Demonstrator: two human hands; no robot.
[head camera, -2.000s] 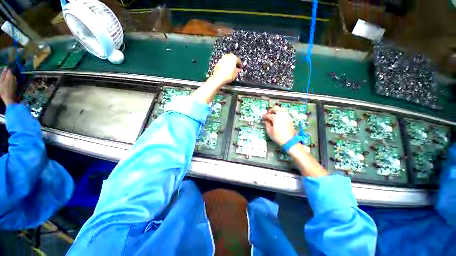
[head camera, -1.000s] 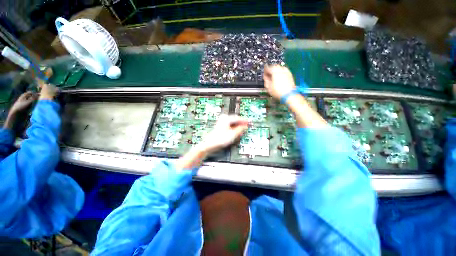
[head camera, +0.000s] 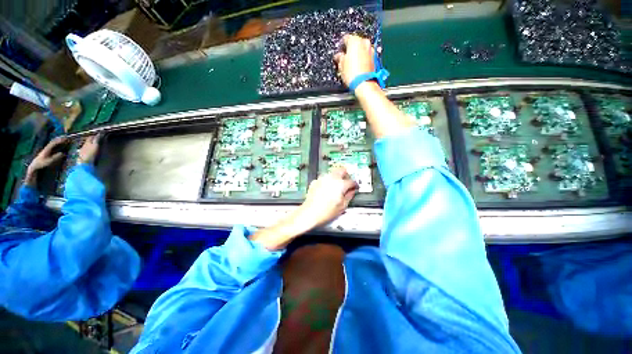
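Observation:
My left hand (head camera: 330, 196) is over the lower left green circuit board (head camera: 352, 166) of the pallet (head camera: 321, 155) in front of me, fingertips together at the board. Whether it pinches a part is too small to tell. My right hand (head camera: 357, 59), with a bright blue wrist strap (head camera: 369, 79), is at the right part of the dark, glittering pile of loose components (head camera: 298, 55). Its fingers are bent onto the pile; what they hold cannot be seen. My right forearm hides part of the same pallet.
Pallets with boards lie left and right (head camera: 530, 145) on the track with a pale front rail (head camera: 429, 225). A bare grey stretch (head camera: 161, 166) lies left. A white fan (head camera: 114, 63) and another pile (head camera: 568, 34) stand behind. A neighbour's hands (head camera: 48, 156) are at far left.
My left hand has moved right, onto the lower left board. My right hand has stayed at the pile's right side, bending onto it. The view has shifted; the neighbour's hands have lowered to the track.

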